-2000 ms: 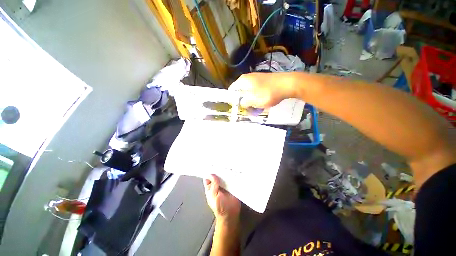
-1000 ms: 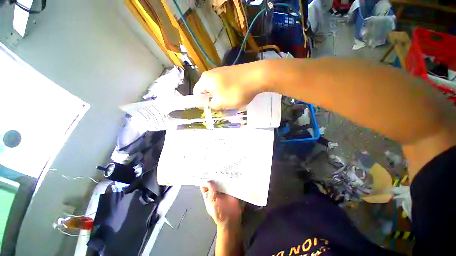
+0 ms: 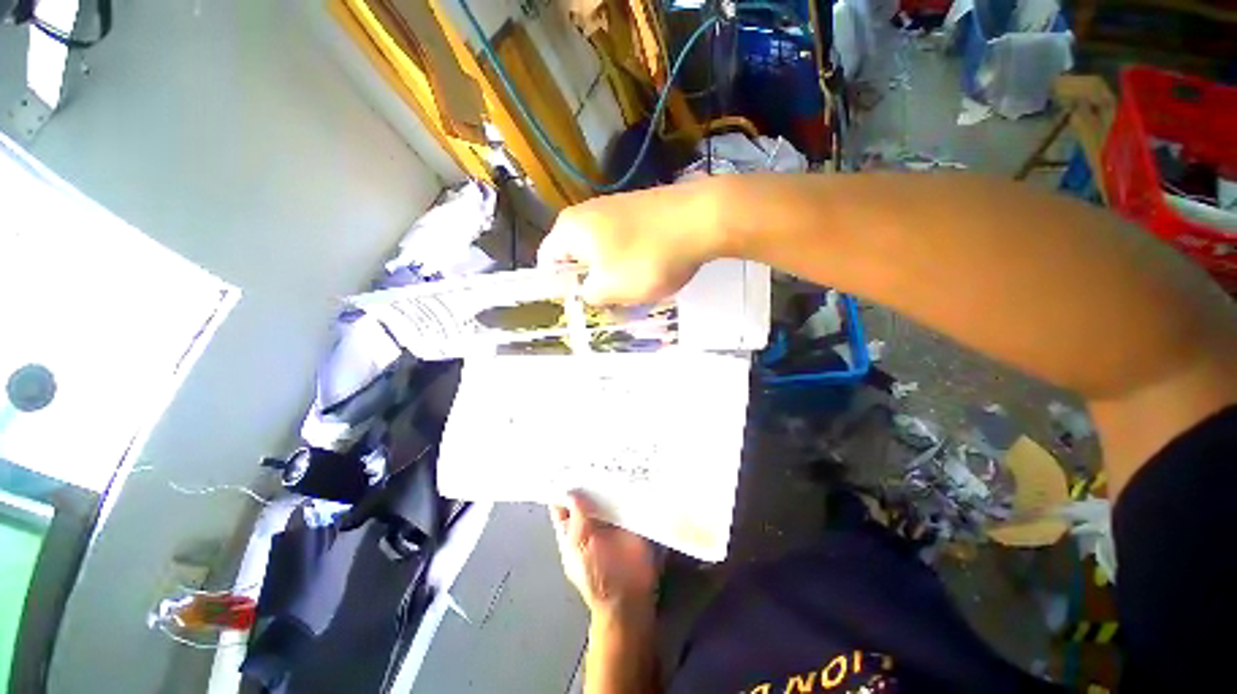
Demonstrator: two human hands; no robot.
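Note:
A white spec sheet (image 3: 597, 427) with printed text and a dark and yellow picture is held up in front of me, a fold or page edge crossing below the picture. My left hand (image 3: 604, 549) grips its lower edge, the thumb on top and the other fingers hidden behind. My right hand (image 3: 617, 251) is closed at the top of the sheet, with a narrow pale strip hanging below it over the picture. My right fingertips are partly hidden.
Dark panels (image 3: 319, 583) lie on the table at the left, beside a black round object (image 3: 326, 471). Red-handled shears or a similar tool (image 3: 210, 611) lie near the wall. A blue crate (image 3: 834, 359), red crate (image 3: 1180, 149) and floor scraps (image 3: 943, 475) are at the right.
Over two seconds, both the sheet and my right hand have shifted left in view, and a printed page part has spread out at the left. Since one second ago they have moved slightly right.

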